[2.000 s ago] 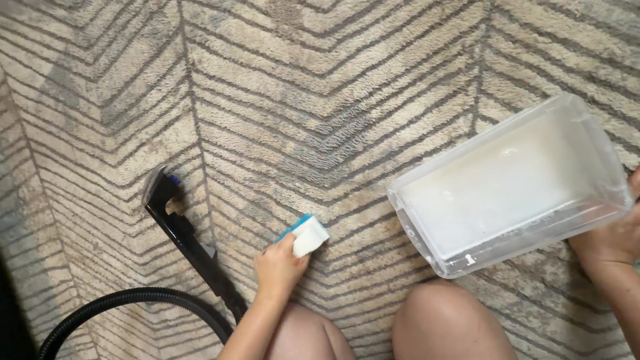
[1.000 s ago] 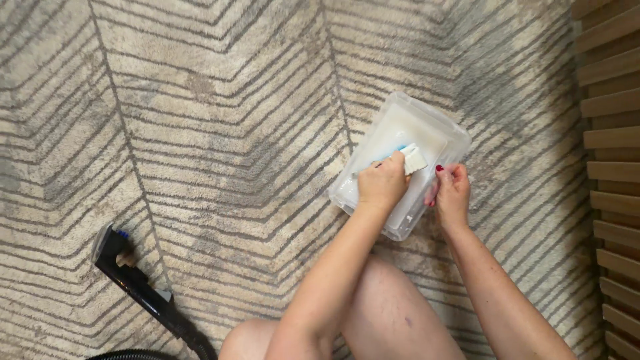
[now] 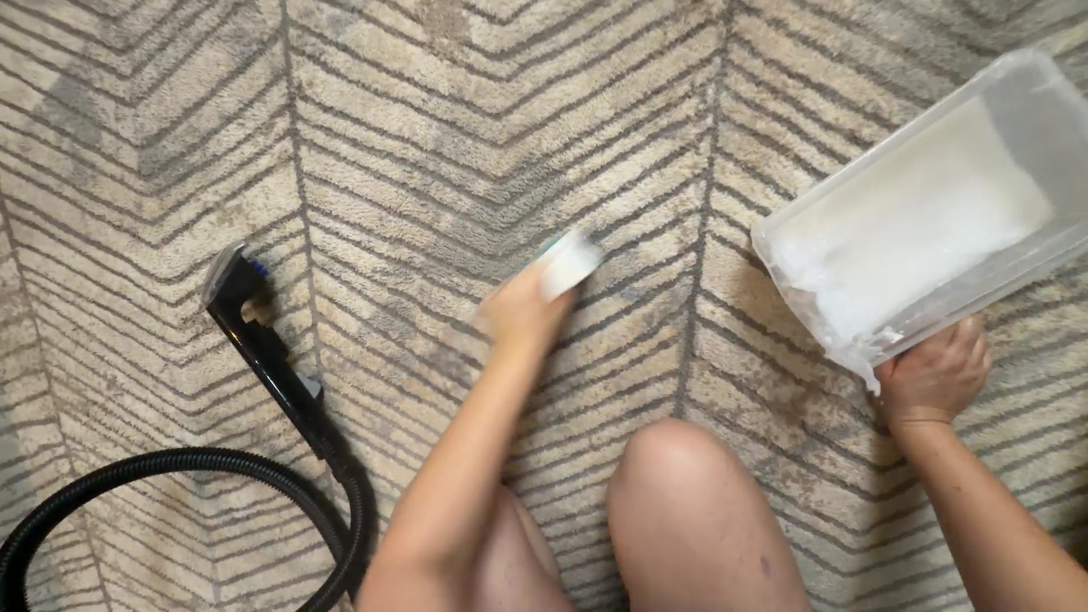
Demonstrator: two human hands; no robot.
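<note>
My left hand, somewhat blurred, grips a small brush or sponge with a white top and a bit of blue at its edge, over the patterned rug. On the right, my right hand is at the lower side of a clear plastic tub, which is tilted. White foamy liquid has run to the tub's near left corner, and some foam hangs over the rim there. The fingers of my right hand are partly hidden by the tub.
A black vacuum or carpet-cleaner hand tool lies on the rug at the left, joined to a black ribbed hose that curves along the lower left. My bare knee is at the bottom, between my arms.
One second ago both hands were together at the tub, with the brush or sponge over it. Now my left hand is away from it, over the rug, and the tub is tilted. The view has shifted.
</note>
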